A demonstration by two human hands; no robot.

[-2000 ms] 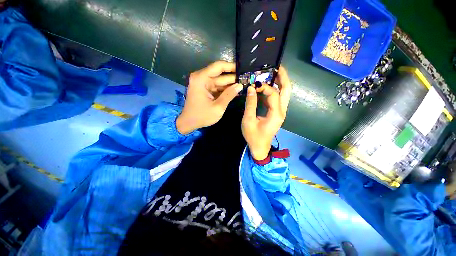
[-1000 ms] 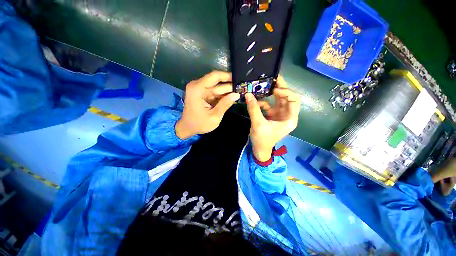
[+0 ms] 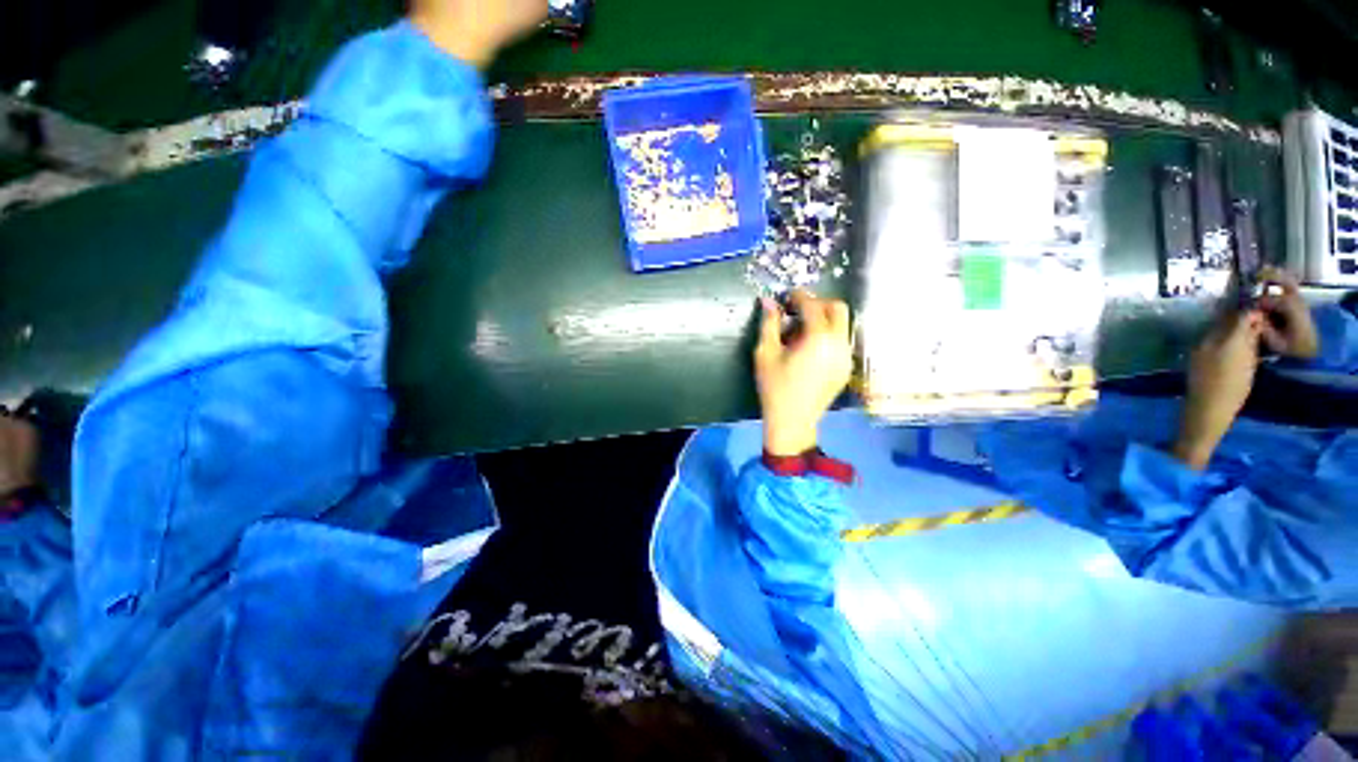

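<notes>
My left hand [image 3: 480, 18] is at the top edge, partly cut off, with the arm stretched forward across the bench; its fingers are not clear. My right hand [image 3: 804, 360] is at the near end of the loose component pile [image 3: 804, 223], thumb and finger close together around a small dark gap; whether a piece is pinched there cannot be told. The pile of dark and silver bits lies beside the blue bin [image 3: 623, 223], which holds small yellow-tan pieces [image 3: 685, 186]. A dark item with a shiny end [image 3: 568, 18] shows beside my left hand.
Packed blister trays [image 3: 923, 350] with yellow tape, a white label [image 3: 1002, 186] and a green sticker [image 3: 983, 282] stand right of my right hand. Farther right are black housings [image 3: 1177, 231], a neighbour's hands [image 3: 1229, 357] and a white slotted rack [image 3: 1330, 194]. A worn metal edge [image 3: 1102, 107] runs behind.
The black phone housing has left both hands and the space before me. My left hand has moved far forward; my right hand has moved to the component pile. The view has turned.
</notes>
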